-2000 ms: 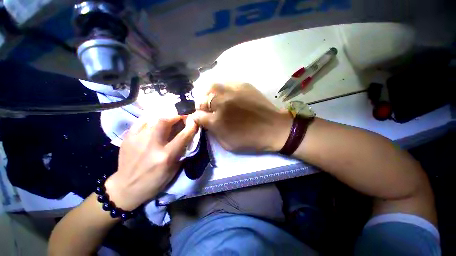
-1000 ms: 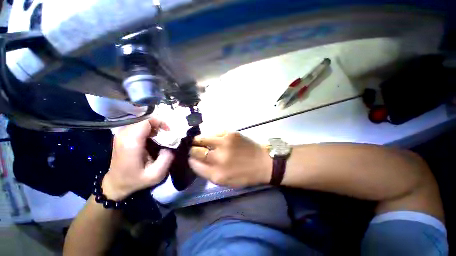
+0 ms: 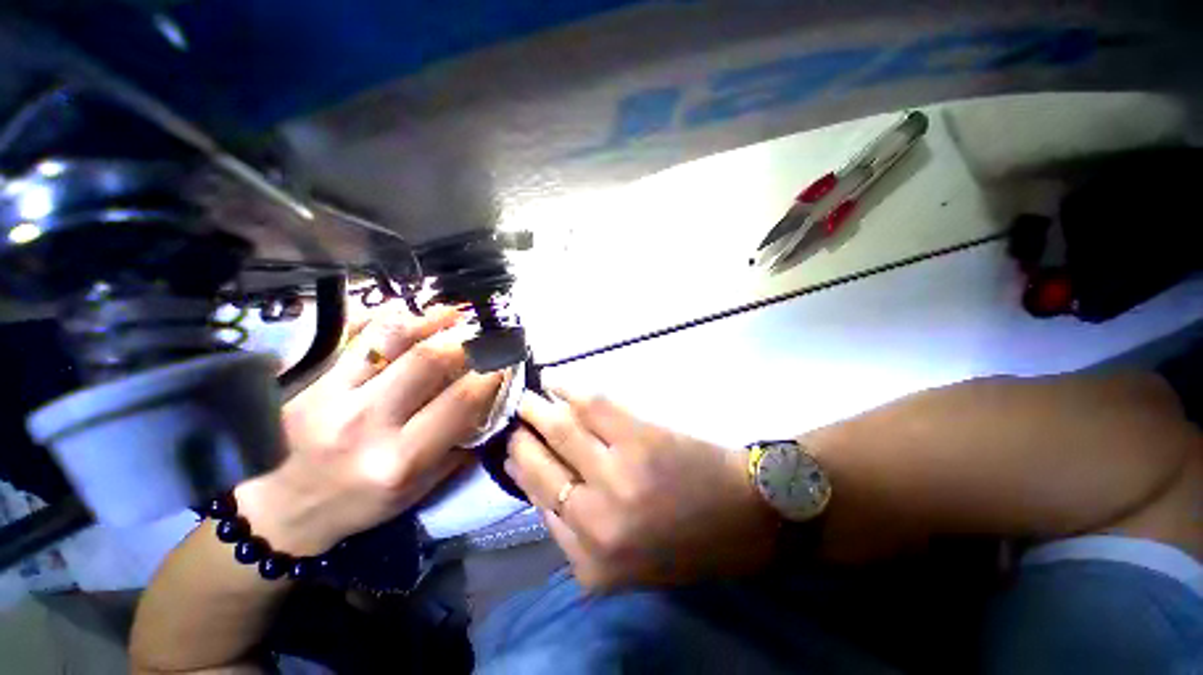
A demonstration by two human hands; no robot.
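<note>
A small white piece (image 3: 499, 419) with dark cloth (image 3: 499, 462) along its edge lies just in front of the presser foot (image 3: 496, 348). My left hand (image 3: 383, 422) holds the white piece from the left, its fingertips beside the foot. My right hand (image 3: 614, 488) pinches the dark cloth at the piece's right edge, below the foot. The sewing machine head (image 3: 396, 145) hangs over the work and hides part of the left fingers and the needle.
Thread snips (image 3: 844, 198) with red parts lie on the white machine table (image 3: 686, 376) at the back right. A black block (image 3: 1135, 237) stands at the right edge with a red round item (image 3: 1051, 294). A large pale knob (image 3: 165, 429) juts into view at left.
My view has moved closer to the machine head. My left fingers have moved up beside the presser foot, over the white piece. My right hand stays right of the work, now lower in view.
</note>
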